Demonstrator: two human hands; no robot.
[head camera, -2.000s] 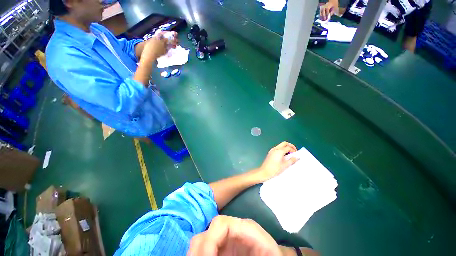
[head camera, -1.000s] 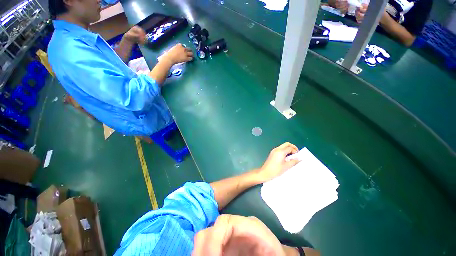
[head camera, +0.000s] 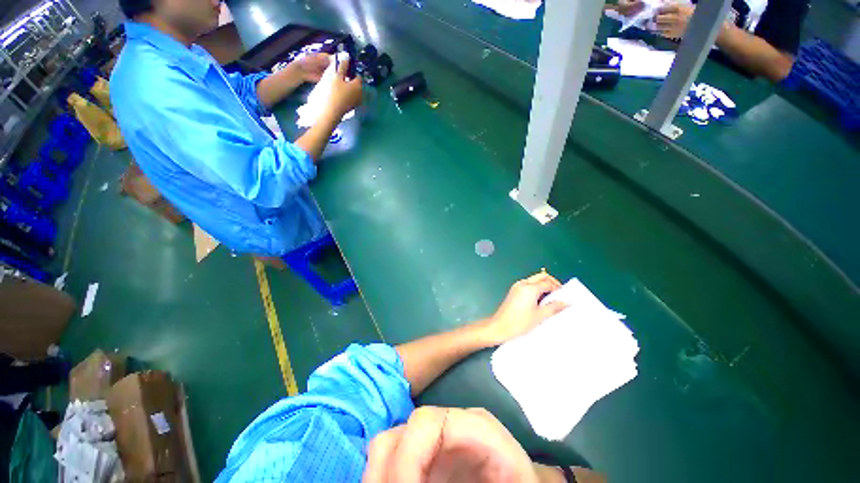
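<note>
An uneven stack of white sheets (head camera: 570, 363) lies on the green bench. My left hand (head camera: 526, 307) is at its far left corner, fingers curled at the edge and thumb on the top sheet. My right hand (head camera: 453, 448) is very close to the camera at the bottom edge, blurred, with curled fingers. It is left of the stack, and whether it holds anything cannot be told. A single pale disc (head camera: 484, 247) lies on the bench beyond my left hand.
A grey metal post (head camera: 556, 104) stands on the bench beyond the disc. A worker in blue (head camera: 203, 141) at left holds a white sheet. A black cylinder (head camera: 408, 88) lies nearby. Across the channel are another person's hands, white sheets (head camera: 641, 58) and discs (head camera: 705, 102). Open cartons (head camera: 146, 415) stand lower left.
The top sheet's right corner has shifted slightly, and my left fingers have moved a little. My right hand has barely moved. The neighbouring worker has lifted a white sheet and leans further right.
</note>
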